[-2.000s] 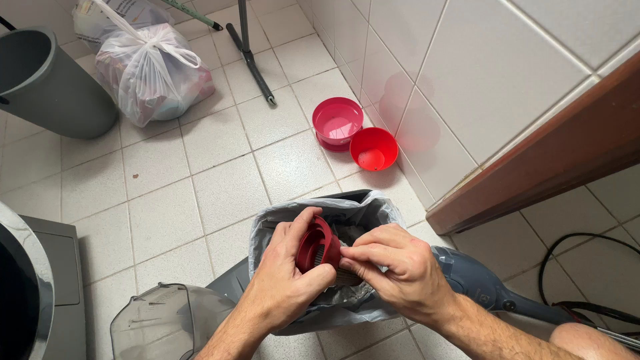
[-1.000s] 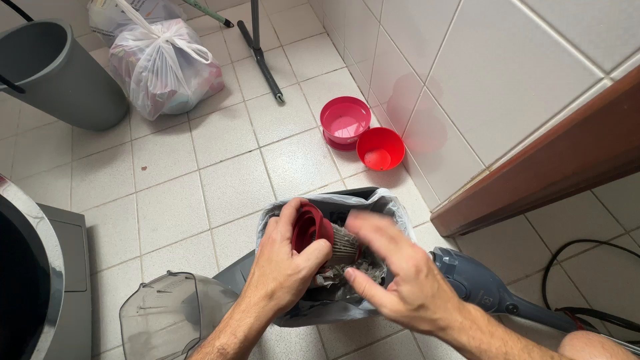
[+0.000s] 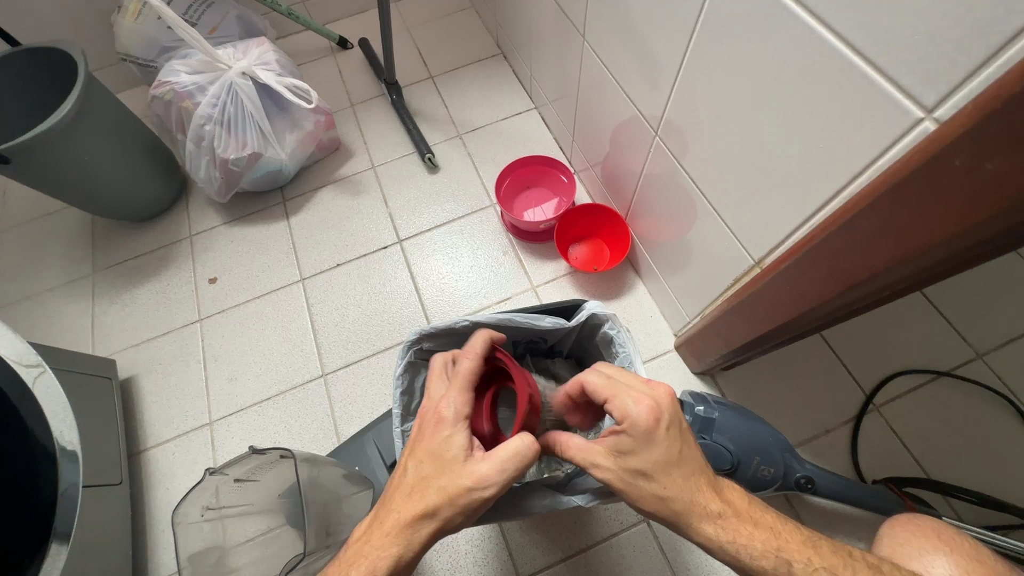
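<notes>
My left hand [image 3: 464, 424] grips the dark red plastic rim of a vacuum cleaner filter [image 3: 506, 398], thumb below and fingers above. The filter lies on its side over a bin lined with a grey plastic bag [image 3: 448, 328], its pleated, dusty part pointing right. Close beside that part is my right hand [image 3: 620, 424], fingers curled and partly blurred; whether they pinch any dust cannot be seen. Grey fluff and litter lie inside the bin. A clear dust container [image 3: 240, 512] is at the lower left, and the blue-grey handheld vacuum body [image 3: 744, 444] is right of the bin.
Two bowls, one pink [image 3: 534, 192] and one red [image 3: 592, 238], stand by the tiled wall. A tied white plastic bag [image 3: 240, 120] and a grey bucket [image 3: 96, 136] are at the upper left. A brown door frame [image 3: 864, 232] and black cable [image 3: 860, 432] are on the right.
My right hand, raised slightly off the filter and blurred one second ago, is back close against its pleated part. My left hand keeps its hold on the red rim.
</notes>
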